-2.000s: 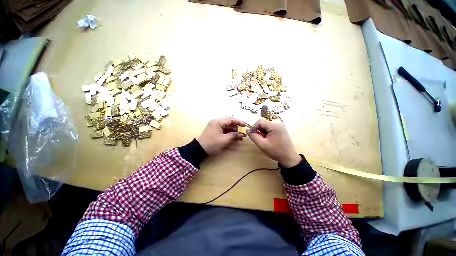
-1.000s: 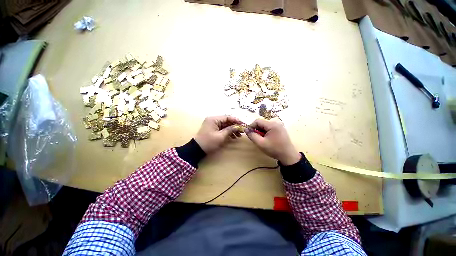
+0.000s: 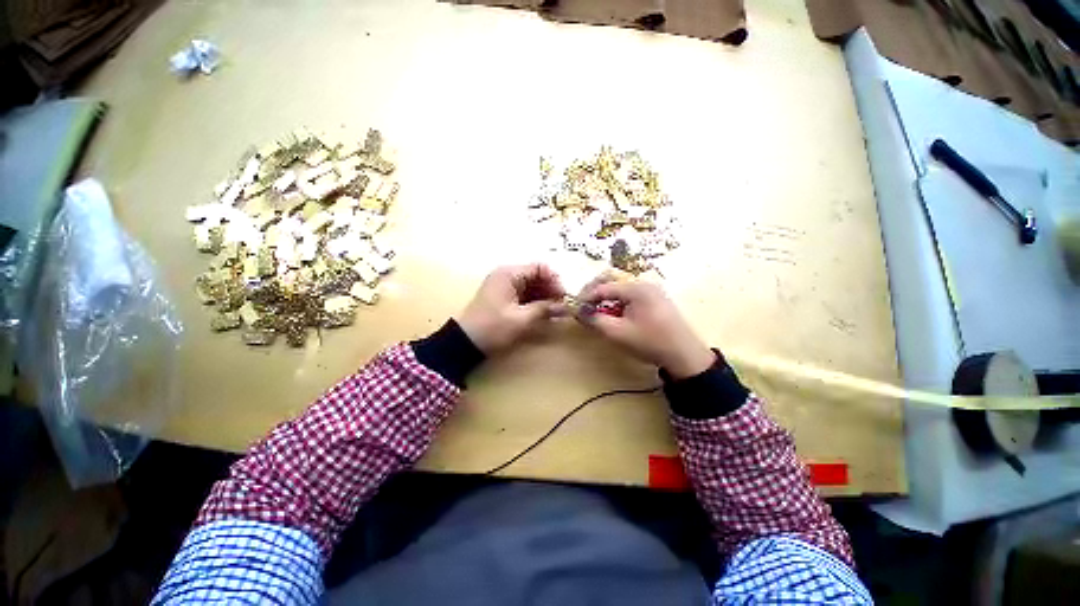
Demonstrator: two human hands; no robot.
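My left hand (image 3: 516, 308) and my right hand (image 3: 641, 317) meet fingertip to fingertip just below the smaller pile. A small gold metal plate (image 3: 572, 303) shows between the fingertips, mostly hidden. My right fingers also hold a small tool with a red part (image 3: 610, 307); its shape is mostly covered. The smaller pile of gold metal plates (image 3: 604, 204) lies just beyond my hands, some faces glaring white. A wider pile of the plates (image 3: 293, 237) lies to the left.
Pale-yellow tape (image 3: 853, 385) runs from a black dispenser (image 3: 998, 403) on the right toward my right wrist. A hammer (image 3: 985, 189) lies on the side table. A black cord (image 3: 557, 423) and red strip (image 3: 825, 474) are near the front edge. A clear bag (image 3: 101, 320) is at left.
My fingertips have shifted slightly around the small plate, which shows less than two seconds ago. The whole view has moved a little. Both hands stay together in front of the smaller pile.
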